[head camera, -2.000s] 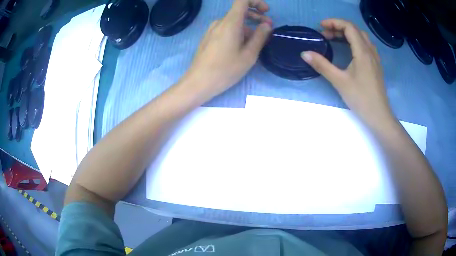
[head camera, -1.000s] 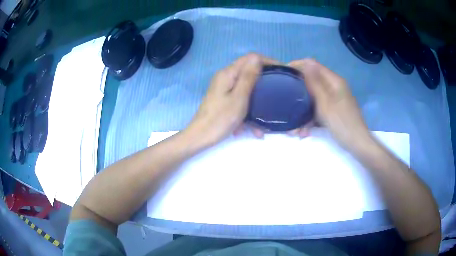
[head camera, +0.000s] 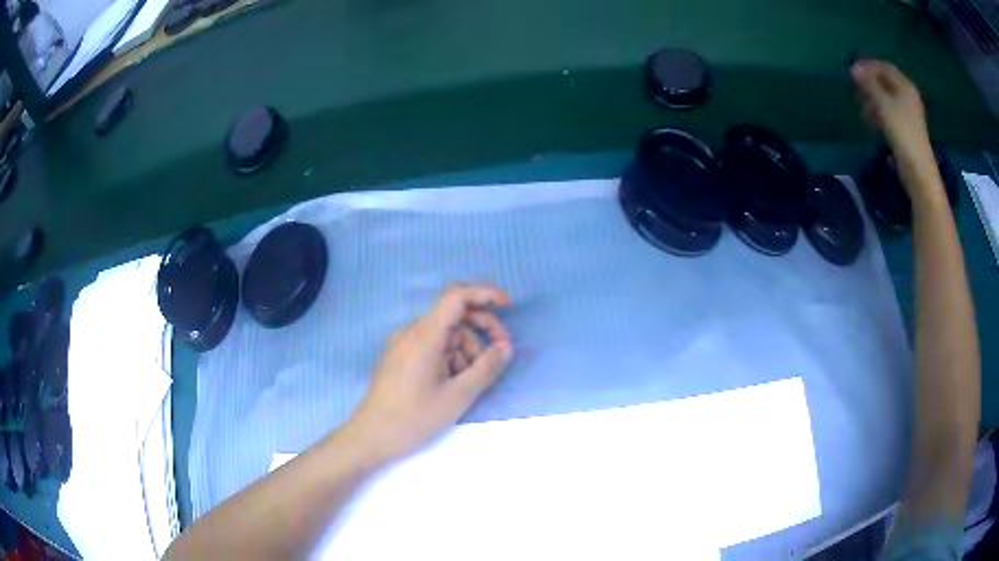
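My left hand [head camera: 438, 367] is over the pale mat [head camera: 548, 274], its fingers loosely curled and slightly apart, with nothing visible in it. My right hand [head camera: 893, 104] is stretched to the far upper right, over the green surface. A small dark shape shows at its fingertips; whether the hand grips it I cannot tell. A bright white sheet [head camera: 613, 471] lies on the near part of the mat, below my left hand. Glossy black round parts lean in a group [head camera: 674, 192] at the mat's right back. Two more [head camera: 285, 274] are at the left back.
An uneven stack of white sheets [head camera: 115, 405] is left of the mat, with several dark parts [head camera: 44, 384] beyond it. Smaller black discs [head camera: 677, 77] stand on the green surface [head camera: 460, 88] behind. White sheets [head camera: 984, 214] show at the right edge.
Both hands have parted from the round black part they held. My right hand has moved far right and away; my left hand stays over the mat. The view has shifted, showing more green surface.
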